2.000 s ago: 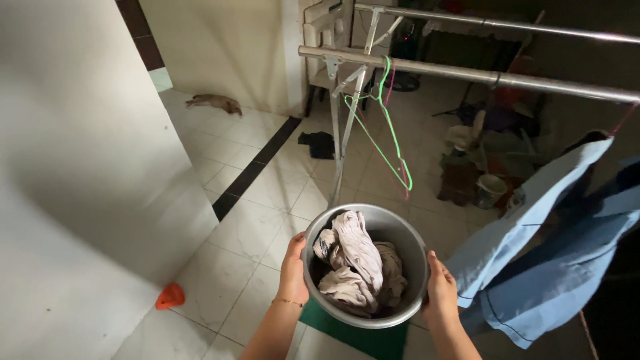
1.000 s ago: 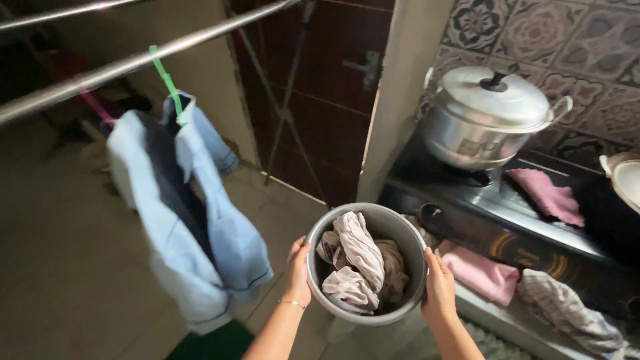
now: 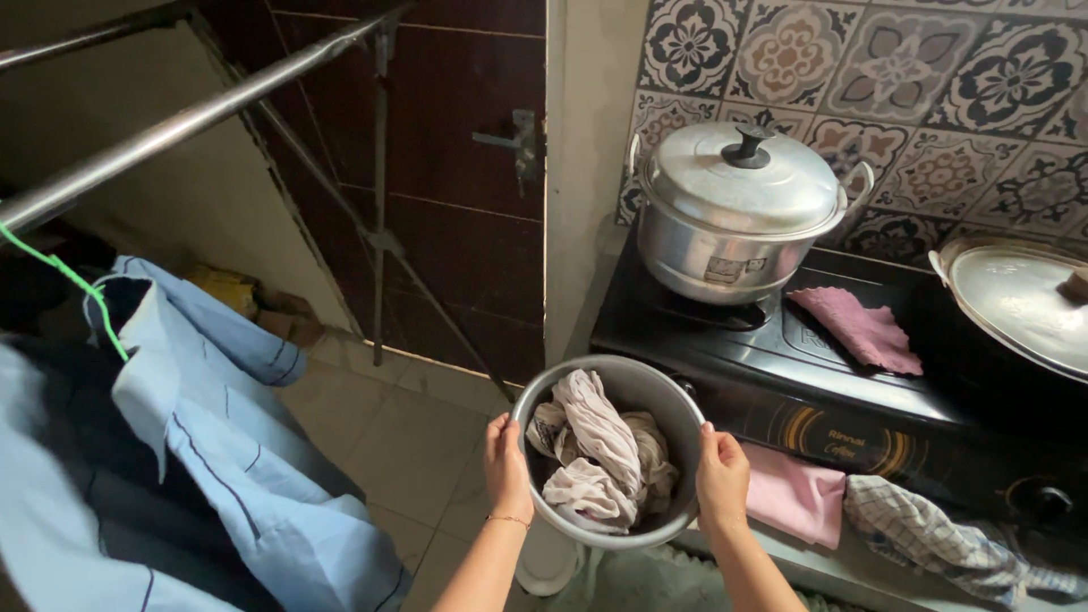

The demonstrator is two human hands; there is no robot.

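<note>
A round grey metal basin (image 3: 544, 510) is held level between my two hands. Inside it lie twisted, crumpled pale cloths (image 3: 599, 425), with darker greyish-brown cloth beside them. My left hand (image 3: 508, 472) grips the rim on the left side, a thin bracelet on its wrist. On the opposite side, my right hand (image 3: 722, 476) is closed on the rim, thumb on top. The fingers under the basin are partly hidden. A light blue shirt (image 3: 246, 442) with dark piping hangs at the left on a green hanger (image 3: 64, 272).
A metal drying rack rail (image 3: 195, 115) crosses the upper left. At right, a black Rinnai gas stove (image 3: 731, 387) carries a lidded aluminium pot (image 3: 731, 221), a pink cloth (image 3: 858, 327) and a lidded pan (image 3: 1020, 297). A folded pink cloth (image 3: 790, 493) and checked cloth (image 3: 935, 544) lie below its front.
The view has swung right, from the rack and floor to the stove. Both hands have kept hold of the basin with the cloths in it.
</note>
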